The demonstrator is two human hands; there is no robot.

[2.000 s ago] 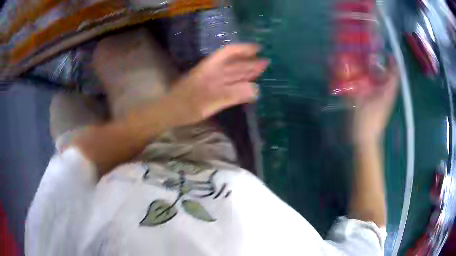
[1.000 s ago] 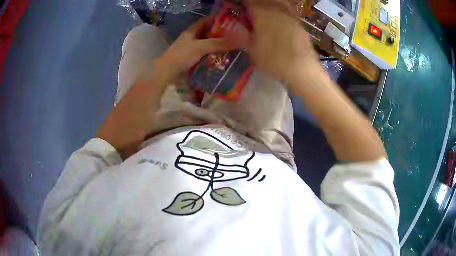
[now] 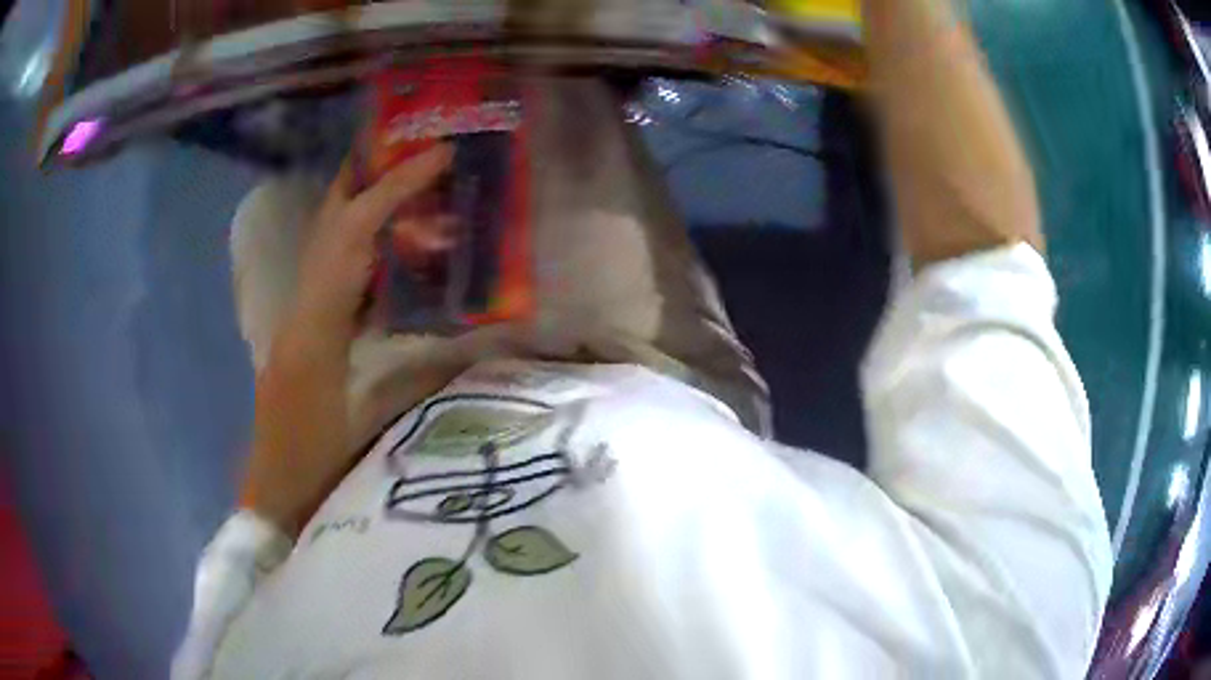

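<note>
A flat red phone box (image 3: 494, 253) with a dark picture and pale lettering lies upright over my lap, close below the metal edge of the film sealer (image 3: 624, 37). My left hand (image 3: 379, 219) holds the box at its left side, with fingers across its face. The picture is blurred, and I cannot tell whether film is around the box. My right forearm reaches up past the sealer's right end. My right hand is cut off by the top edge of the picture.
The yellow control panel (image 3: 817, 11) shows at the top edge. A green surface (image 3: 1082, 160) with a curved white line runs down the right. Shiny clear film scraps (image 3: 724, 100) hang below the sealer. Glossy wrapped boxes (image 3: 1135, 618) lie along the far right edge.
The right hand has let go of the box and moved up out of the picture. The left hand still holds the box, now more upright and further left. The sealer now spans the top of the view.
</note>
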